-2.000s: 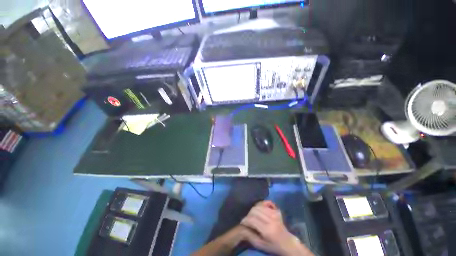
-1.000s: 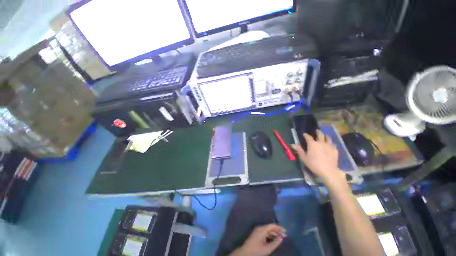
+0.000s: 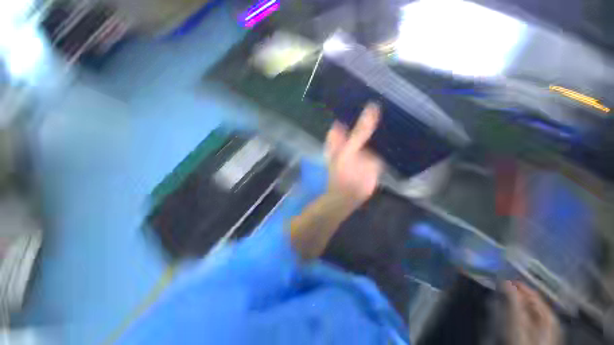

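Observation:
The view is strongly blurred. My left hand (image 3: 353, 165), in a blue sleeve, reaches up in the middle with thumb and a finger apart. Its fingertips overlap the near side of a large dark slab (image 3: 397, 121) with a pale, streaked far edge. I cannot tell what the slab is or whether the hand grips it. My right hand (image 3: 532, 317) is a smeared shape at the bottom right, cut by the lower edge; its hold is unclear.
A black phone tray (image 3: 195, 202) with a pale label stands left of my sleeve, above blue floor. Pale paper (image 3: 283, 54) lies on the green bench (image 3: 269, 94). A bright screen (image 3: 458, 37) glows at the top. A blurred blue plate (image 3: 559, 202) shows at the right.
The view has swung and tilted towards the left. My left hand has risen from my lap to the dark slab. My right hand is now low, no longer over the phone on the right plate.

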